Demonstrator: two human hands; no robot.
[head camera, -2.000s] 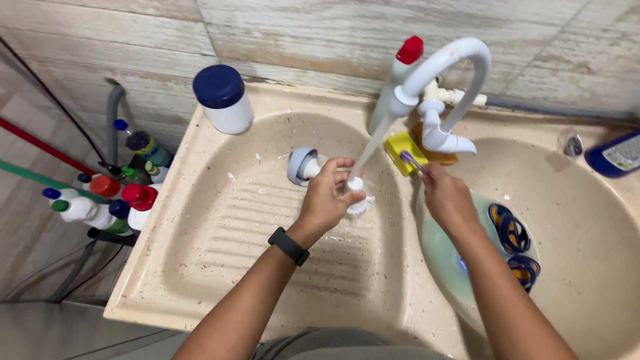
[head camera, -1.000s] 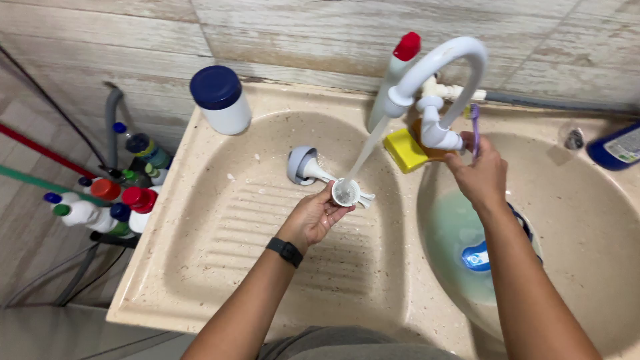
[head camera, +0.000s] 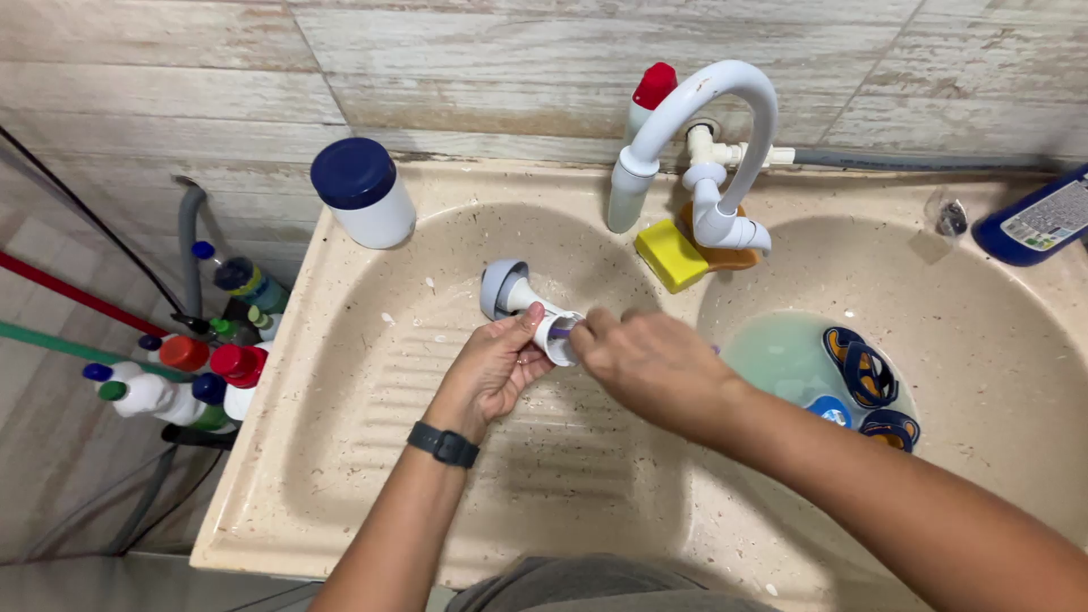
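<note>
Over the left basin of the sink (head camera: 357, 365), my left hand (head camera: 497, 365) holds a small white plastic cup-like part (head camera: 557, 338) with its opening toward me. My right hand (head camera: 646, 365) grips a thin purple-handled tool, mostly hidden by the fingers; its purple shaft (head camera: 558, 333) shows inside the part's opening. A grey and white plastic piece (head camera: 506, 289) lies in the basin just behind my left hand. The white gooseneck faucet (head camera: 731, 81) stands behind my hands, with no water stream visible. A yellow sponge (head camera: 671, 255) sits by its base.
Sandals (head camera: 858, 365) and a blue object (head camera: 830, 410) sit in cloudy water in the right basin. A blue-lidded white jar (head camera: 365, 195) stands at the back left, a red-capped bottle (head camera: 629, 200) behind the sponge, a blue bottle (head camera: 1037, 217) at far right. Several cleaning bottles (head camera: 170, 399) stand left of the sink.
My right hand has moved left from beside the faucet to the white part, bringing the purple-handled tool. The water stream seen earlier has stopped.
</note>
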